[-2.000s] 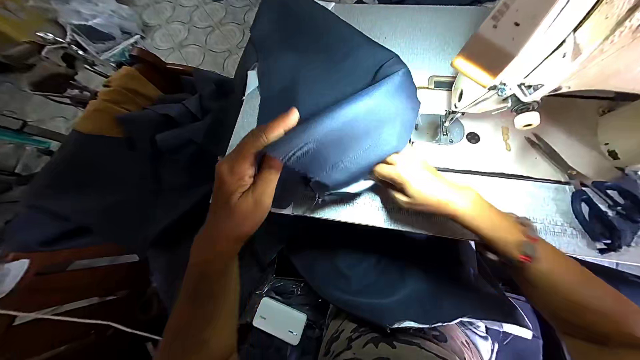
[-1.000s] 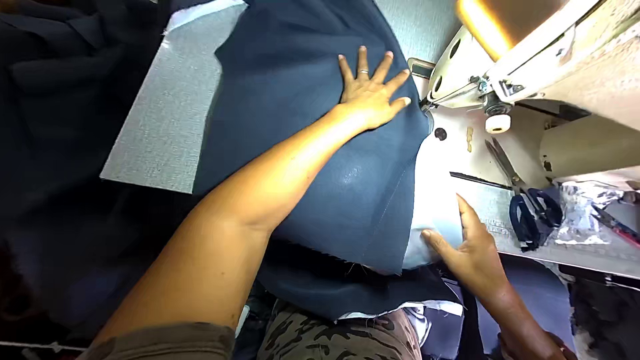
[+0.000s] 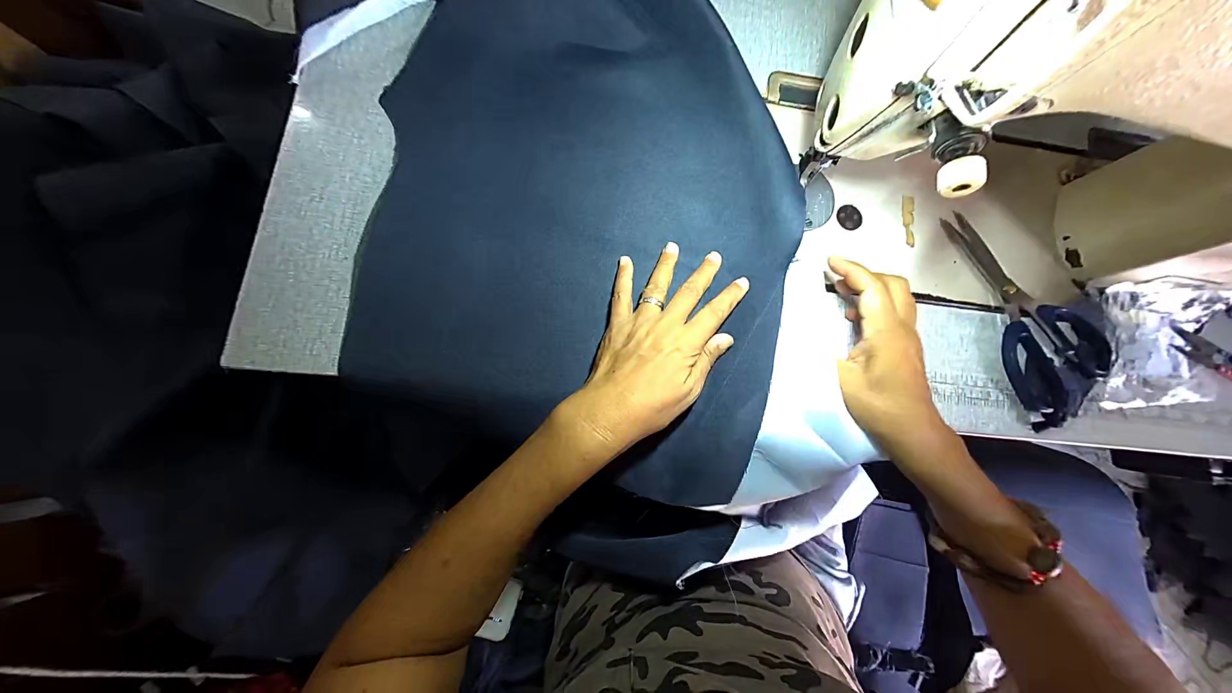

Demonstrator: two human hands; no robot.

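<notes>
Dark navy fabric (image 3: 539, 202) lies spread over the sewing table, its right edge reaching the presser foot (image 3: 814, 166) of the sewing machine (image 3: 895, 87). Flat on this fabric rests my left hand (image 3: 664, 346), fingers spread and a ring on one finger. White fabric (image 3: 804, 385) shows along the navy edge and hangs over the table's front. My right hand (image 3: 881, 356) is at the right edge of the white fabric, fingers partly curled; whether it pinches the cloth cannot be told.
Scissors with dark blue handles (image 3: 1030, 327) lie right of my right hand, beside a clear plastic bag (image 3: 1155, 337) and a small tool with red on its handle (image 3: 1203, 348). A black round disc (image 3: 849, 217) sits near the needle area. Dark cloth (image 3: 125, 241) is heaped at the left.
The navy fabric, folded and held up two seconds ago, now lies spread out. Since one second ago my left hand has moved down the fabric towards me, and my right hand has moved up along the white fabric.
</notes>
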